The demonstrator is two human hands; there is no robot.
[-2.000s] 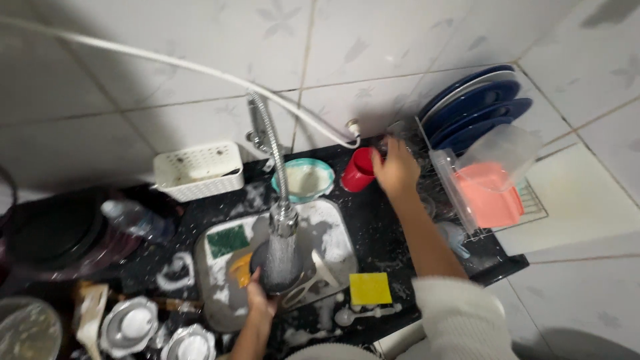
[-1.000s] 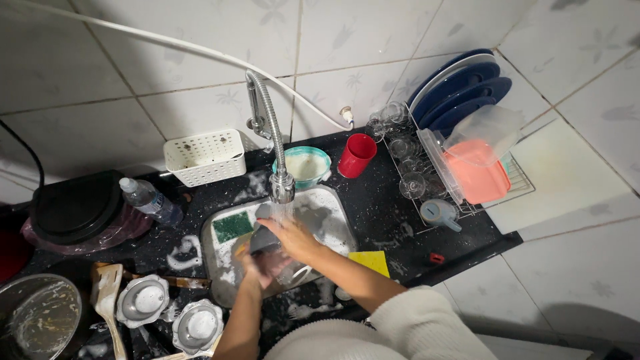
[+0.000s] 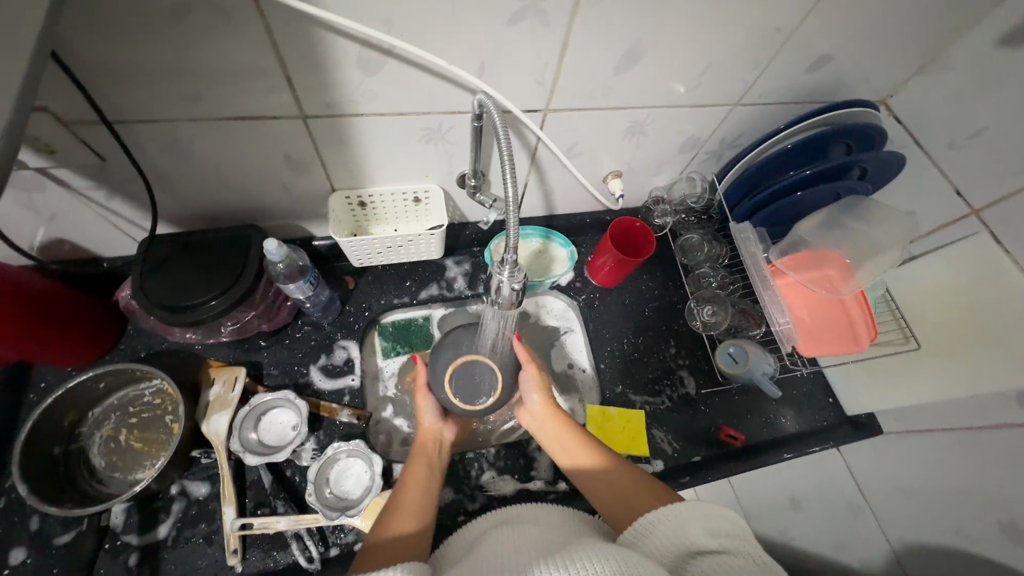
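A dark grey bowl (image 3: 472,370), turned so its ringed base shows, is held between my two hands under running water. My left hand (image 3: 432,412) grips its left side and my right hand (image 3: 534,388) its right side. Water falls on it from the spray head of a flexible metal faucet (image 3: 506,284). Below lies the soapy steel sink (image 3: 588,376), with a green scouring pad (image 3: 406,337) at its upper left. A yellow sponge cloth (image 3: 617,430) lies by the sink's lower right corner.
Left stand a used pot (image 3: 100,440), soapy metal molds (image 3: 270,427), a wooden spatula (image 3: 222,400) and a plastic bottle (image 3: 302,280). Behind are a white basket (image 3: 388,226), a teal-rimmed bowl (image 3: 548,256) and a red cup (image 3: 620,251). A wire dish rack (image 3: 896,352) stands right.
My right hand was by the glasses behind the red cup two seconds ago and has come back to the sink. Both hands now hold the grey bowl with its base showing.
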